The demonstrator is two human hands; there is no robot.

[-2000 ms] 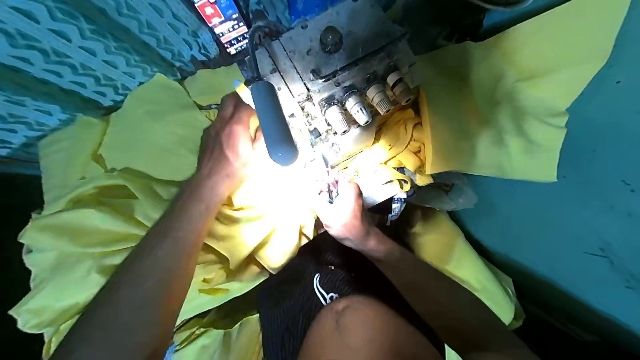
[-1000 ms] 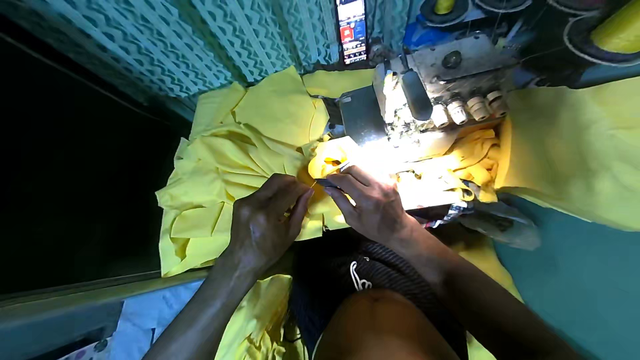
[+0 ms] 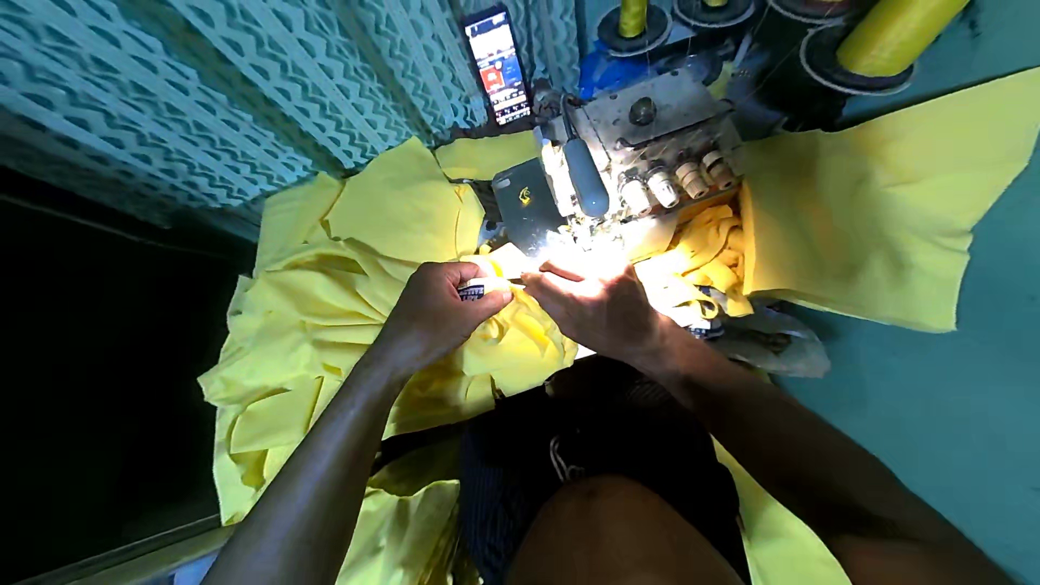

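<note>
My left hand (image 3: 447, 313) pinches a small label (image 3: 471, 290) with dark printing, together with yellow fabric, between thumb and fingers. Close on its right, my right hand (image 3: 597, 305) has its fingertips at the edge of the same piece; glare hides part of the fingers, and whether they grip it cannot be told. Beneath both hands lies bunched yellow fabric (image 3: 520, 349), which spreads leftward in folds. Just beyond the hands stands an overlock sewing machine (image 3: 650, 122) with a row of tension dials (image 3: 691, 177), a dark plate (image 3: 526, 203) and a grey lamp (image 3: 586, 177).
A phone (image 3: 497, 69) with a lit screen leans behind the machine. Yellow thread cones (image 3: 902, 36) stand at the back right. Yellow strips (image 3: 707, 252) lie right of the machine bed, near a clear plastic bag (image 3: 780, 337). A teal patterned curtain (image 3: 244, 89) hangs behind.
Both hands have left the glare under the lamp, where they were two seconds ago, and are now left of it. The label in my left hand has come into sight. The view has shifted left.
</note>
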